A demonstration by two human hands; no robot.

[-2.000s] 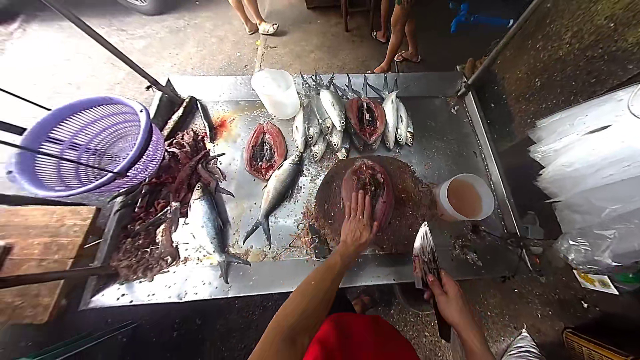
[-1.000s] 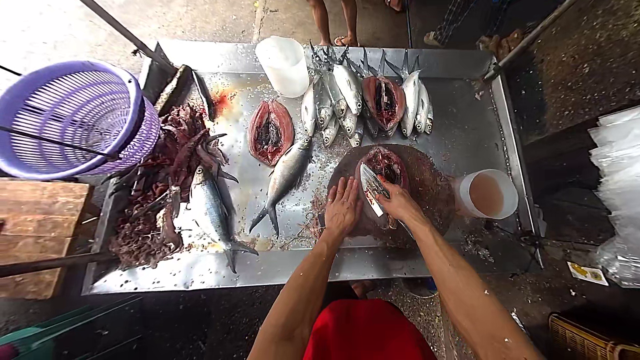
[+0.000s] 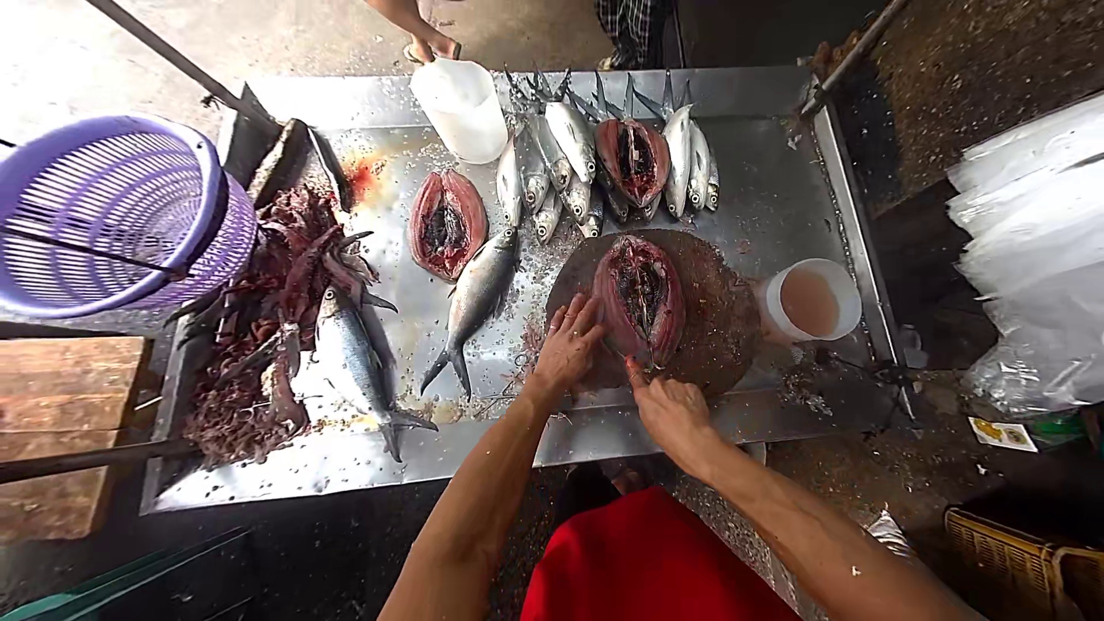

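A fish split open [image 3: 640, 302], its red flesh and dark cavity facing up, lies on the round chopping board [image 3: 720, 345]. My left hand [image 3: 569, 345] rests on the board's left side, fingertips at the edge of the fish. My right hand [image 3: 673, 410] is curled at the fish's lower end with its index finger pointing forward; the knife is almost wholly hidden, with only a thin edge showing by the fingertip. Left of the board lie another opened fish [image 3: 448, 224] and a whole fish [image 3: 481, 297]. Several whole fish [image 3: 569, 138] and an opened one [image 3: 633, 162] lie behind.
A tub of pinkish liquid [image 3: 813, 299] stands right of the board. A white container [image 3: 461, 110] is at the back. Fish offal [image 3: 276, 328], a whole fish [image 3: 349, 354] and a purple basket [image 3: 207, 198] are at left. Plastic bags [image 3: 1035, 259] hang right. A person's legs [image 3: 418, 30] show beyond the metal table.
My right hand has moved from over the fish, where the knife's blade showed, to its lower end. The fish's cavity is in full view now. My left hand now touches its left edge.
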